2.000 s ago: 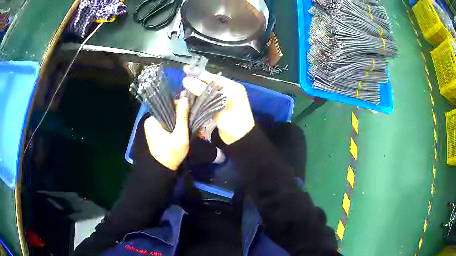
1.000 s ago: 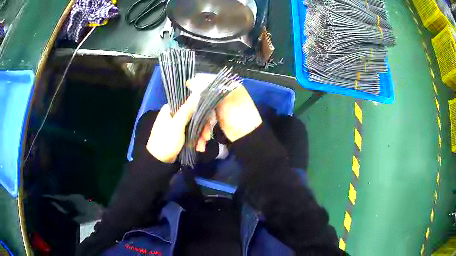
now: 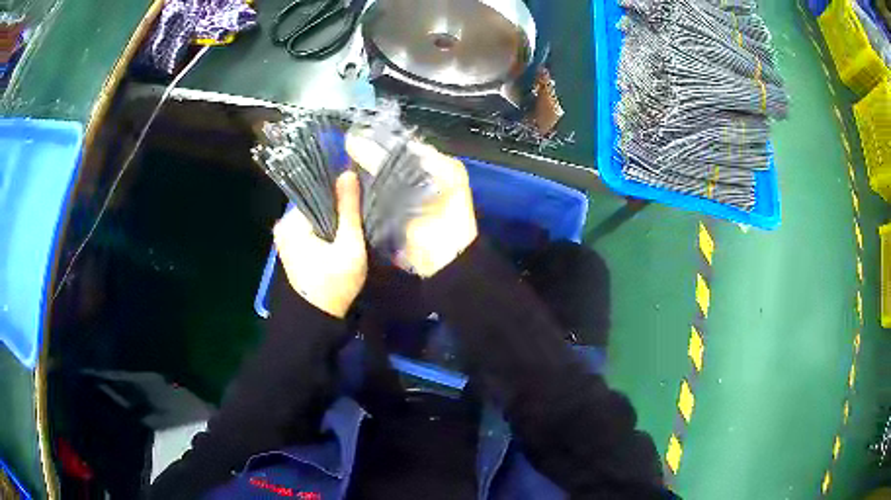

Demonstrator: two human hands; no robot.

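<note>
My left hand point(image 3: 322, 259) is closed on a fanned bundle of short grey wires point(image 3: 301, 174), whose pale tips point up and left. My right hand point(image 3: 442, 220) is closed on a second bundle of grey wires point(image 3: 393, 186), blurred, with its tips up near the bench edge. The two bundles are side by side, and my hands are close together. Both are above the blue lap bin point(image 3: 537, 205). The lower ends of both bundles are hidden or blurred by my hands.
A round machine with a silver disc point(image 3: 449, 41) is on the bench ahead, with black-handled scissors point(image 3: 315, 27) and a patterned cloth point(image 3: 195, 29) to its left. A blue tray point(image 3: 608, 146) heaped with grey wires is at right. A light-blue tray point(image 3: 34, 215) is at left.
Since one second ago, the left bundle has tilted from upright to up-left and fanned out. The right bundle has swung from leaning right to more upright. The view has shifted slightly.
</note>
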